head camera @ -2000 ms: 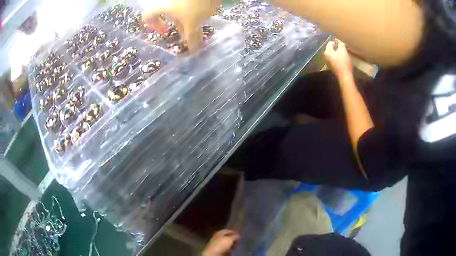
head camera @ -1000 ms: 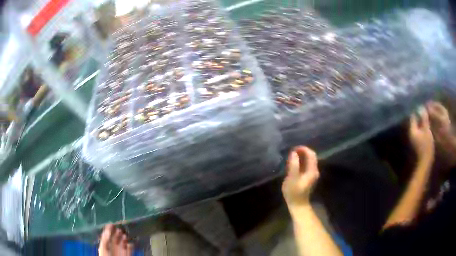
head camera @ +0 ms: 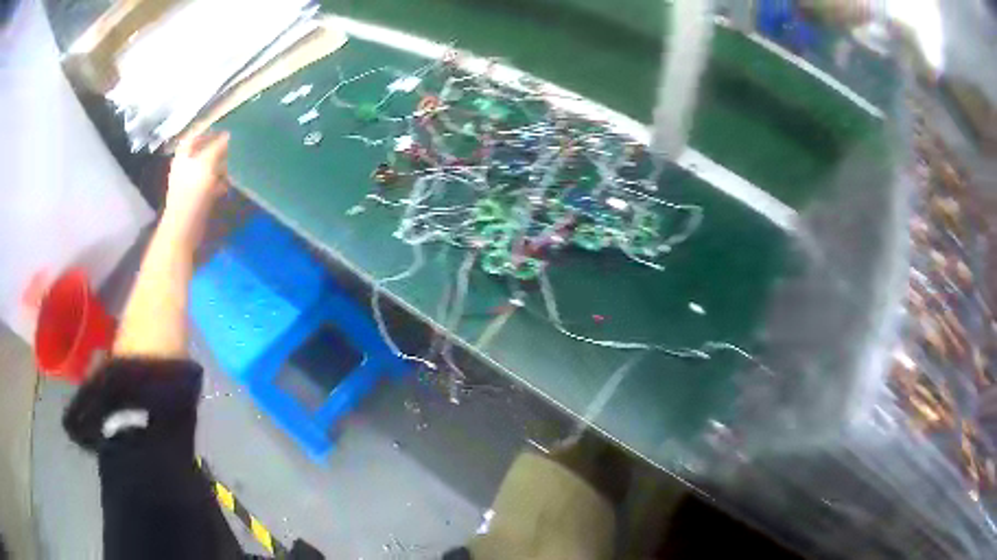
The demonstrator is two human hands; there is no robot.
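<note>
My left hand (head camera: 200, 164) is at the left end of the green bench, close to a pile of white sheets (head camera: 208, 55). Its fingers look curled, but blur hides whether they hold anything. My right hand is not in view. A tangle of white, red and dark leads with green pieces (head camera: 525, 202) lies on the green bench (head camera: 678, 383). Some pale leads hang over the front edge. A clear tray stack (head camera: 853, 328) stands at the right, cut off by the picture edge, with copper-coloured round parts (head camera: 940, 317) on top, blurred.
A blue plastic stool (head camera: 273, 317) stands on the grey floor below the bench. A red bin (head camera: 71, 323) is at the far left beside a white surface. Yellow-black tape (head camera: 241, 514) marks the floor. A beige shape (head camera: 547, 509) is under the bench edge. A pale post (head camera: 680, 82) rises behind the leads.
The view has swung left, from the tray stacks to the wire tangle and bench end. My left arm now reaches out at the left. My right hand has left the picture.
</note>
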